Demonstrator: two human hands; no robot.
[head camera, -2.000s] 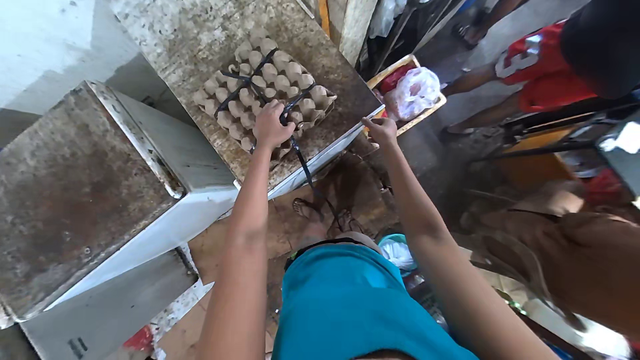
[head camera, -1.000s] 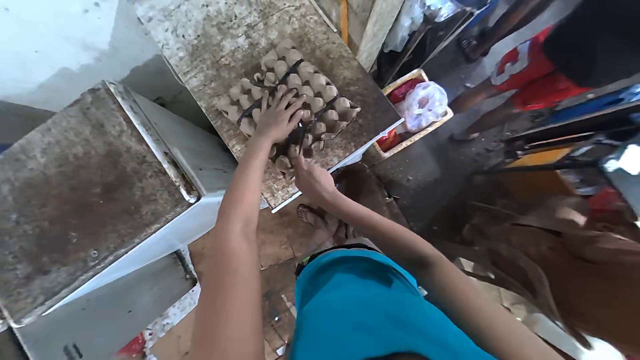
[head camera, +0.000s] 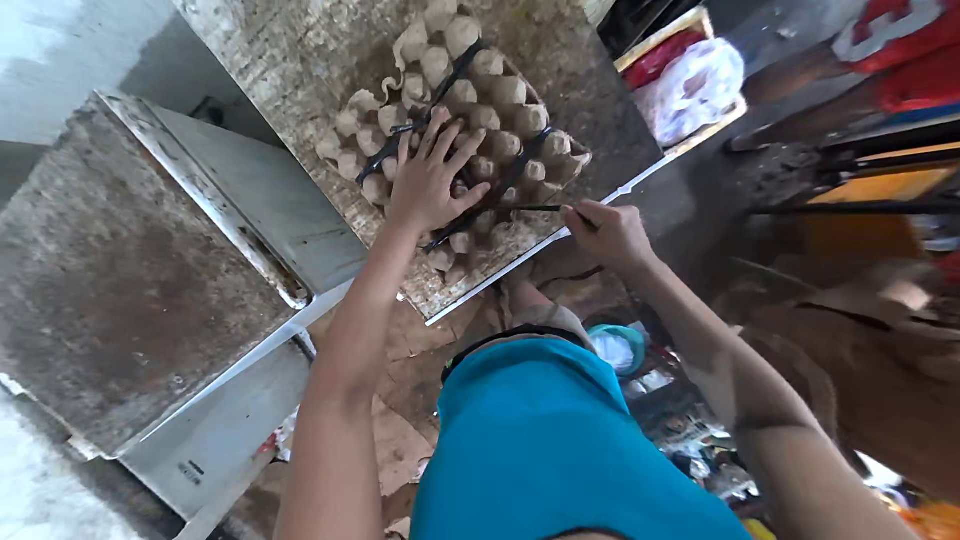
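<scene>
A molded-pulp egg tray lies on a worn, stained board top, with black straps crossing over it. My left hand rests flat on the tray with its fingers spread. To the right, just past the tray's near edge, my right hand is closed on the end of a black strap, which runs taut from the tray. Whether more trays are stacked beneath cannot be told.
A stained metal cabinet stands at the left. Beyond the board's right edge sits a crate holding a white plastic bag. A person in red shorts is at the upper right. A teal container stands low beside my legs.
My right hand has moved right, away from the tray's near edge, and now pulls a strap end out. My left hand stays on the tray. The view has come closer to the tray.
</scene>
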